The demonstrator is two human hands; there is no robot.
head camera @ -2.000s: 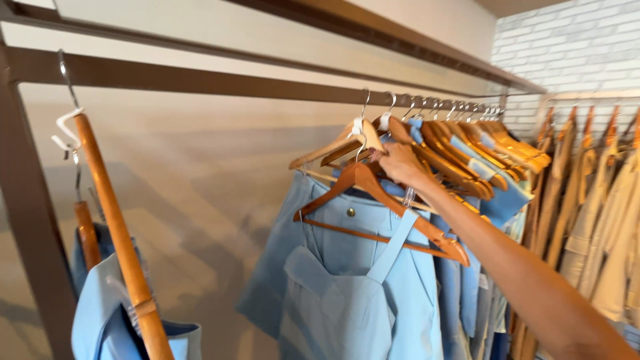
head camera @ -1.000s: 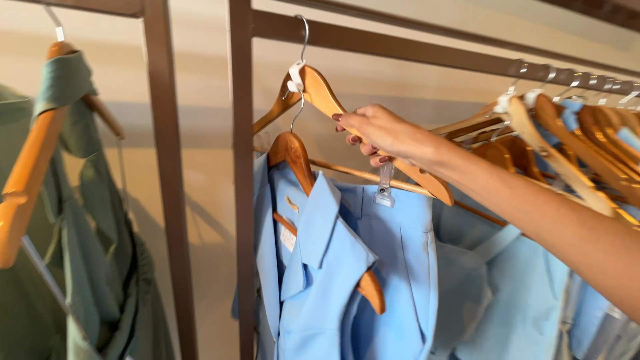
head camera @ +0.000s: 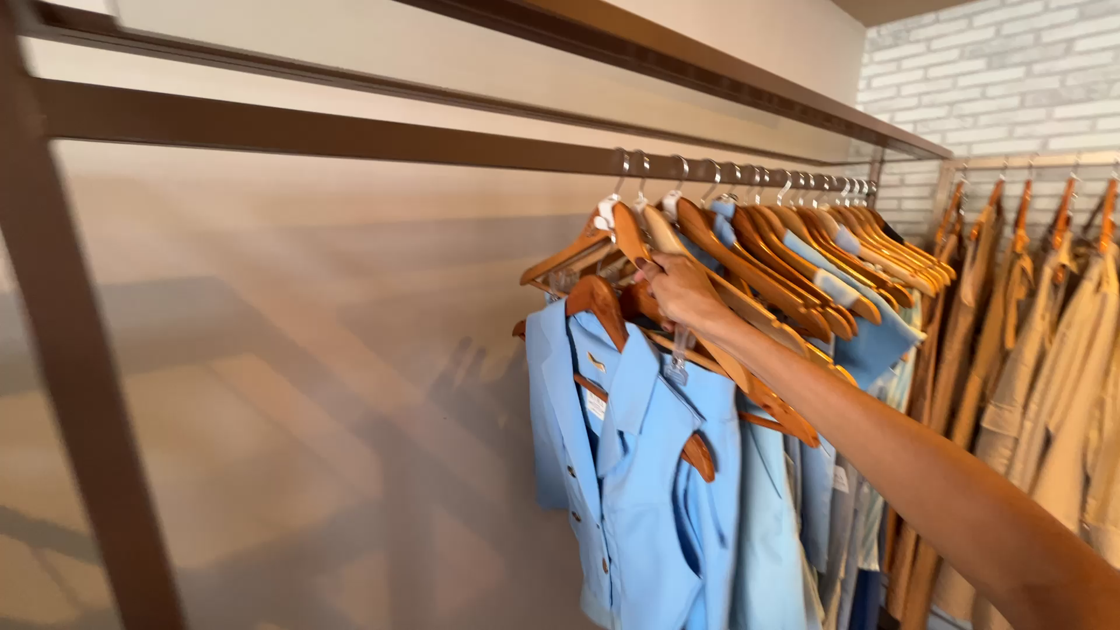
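My right hand point(head camera: 678, 284) grips a light wooden clothes hanger point(head camera: 630, 234) whose hook is over the brown metal rail point(head camera: 350, 134). From the white connector near that hook hangs a darker wooden hanger point(head camera: 595, 302), carrying a light-blue sleeveless vest point(head camera: 643, 446) with dark buttons. Behind the vest, a clear clip point(head camera: 678, 354) holds another light-blue garment point(head camera: 722, 411). A row of wooden hangers with blue and pale clothes stands close beside my hand, to its right. My left hand is out of view.
A brown metal upright point(head camera: 79, 350) stands at the left, and a plain beige wall point(head camera: 306, 394) lies behind the rail. At the far right, tan garments point(head camera: 1041, 376) hang on another rack by a white brick wall point(head camera: 1006, 79).
The vest's hanger, near the upright one second ago, is now beside the packed row, my right hand still on it. The view has swung right.
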